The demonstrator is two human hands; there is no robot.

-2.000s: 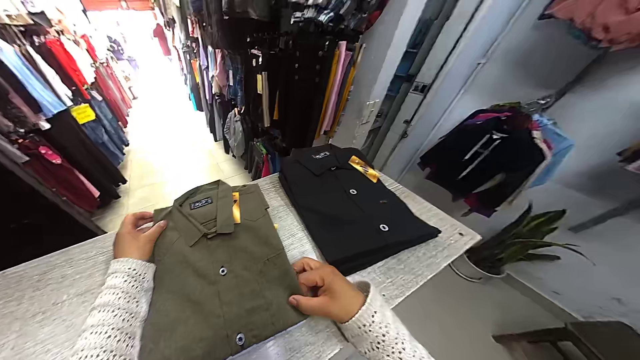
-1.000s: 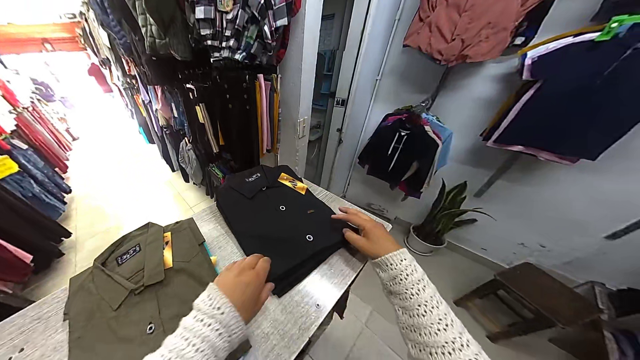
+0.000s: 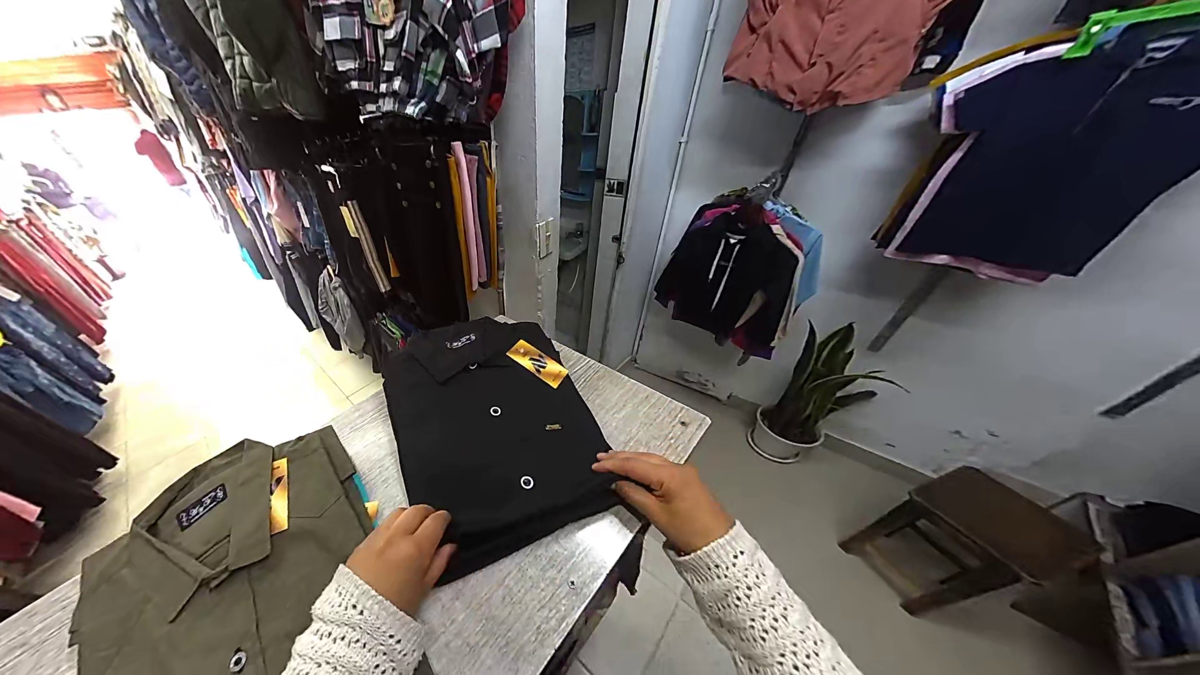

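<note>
A folded black button shirt with an orange tag lies on the pale wood-grain table; it looks like the top of a small stack. My left hand is at its near left corner, with the fingertips along the edge. At the near right corner is my right hand, fingers over the edge and thumb below them. Both hands seem to pinch the cloth. To the left, partly out of view, lies a folded olive-green shirt with its own orange tag; neither hand holds it.
Racks of hanging clothes stand beyond the table. More clothes hang on the wall to the right. A potted snake plant, a dark wooden stool and a box of folded cloth are on the floor at the right.
My hands were on the olive-green shirt two seconds ago; they have since moved right to the black shirt's near corners. The view has turned right.
</note>
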